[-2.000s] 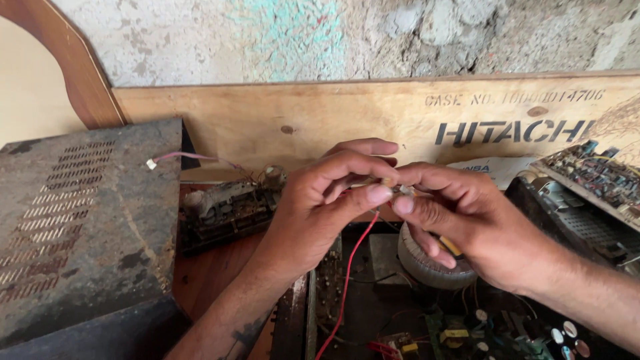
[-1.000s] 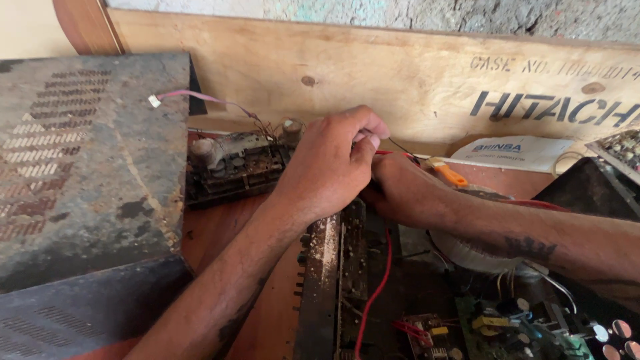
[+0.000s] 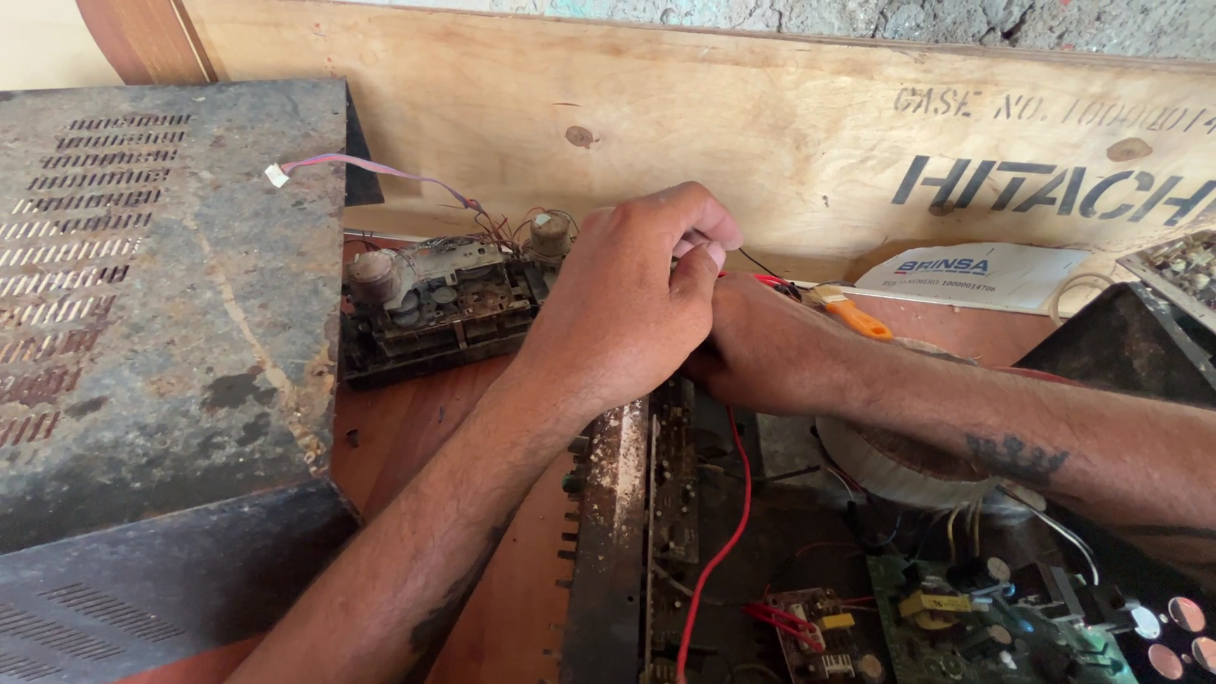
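My left hand (image 3: 646,285) is raised over the rear of an opened electronics chassis, fingers curled with thumb and fingertips together; whether anything is pinched there cannot be made out. Against it, lower right, lies my right hand (image 3: 769,342), its fingers hidden behind the wrist and the left hand. A red wire (image 3: 736,532) runs down from below the right hand into the chassis. A thin black wire (image 3: 760,263) shows just right of the left fingertips. Behind the right wrist lies a brush with an orange handle (image 3: 860,318). Under the right forearm is a toroidal transformer (image 3: 902,470).
A rusty vented metal cover (image 3: 256,285) stands at left. Beside it sits a dirty cassette mechanism (image 3: 456,304) with a loose connector (image 3: 276,175). Green circuit board (image 3: 978,617) and small board (image 3: 822,632) fill the lower right. A wooden panel (image 3: 760,142) stands behind.
Two seconds ago both hands were held up above the transformer with their fingertips together. They are now over the chassis's rear, the right wrist bent and its fingers hidden. The view has shifted.
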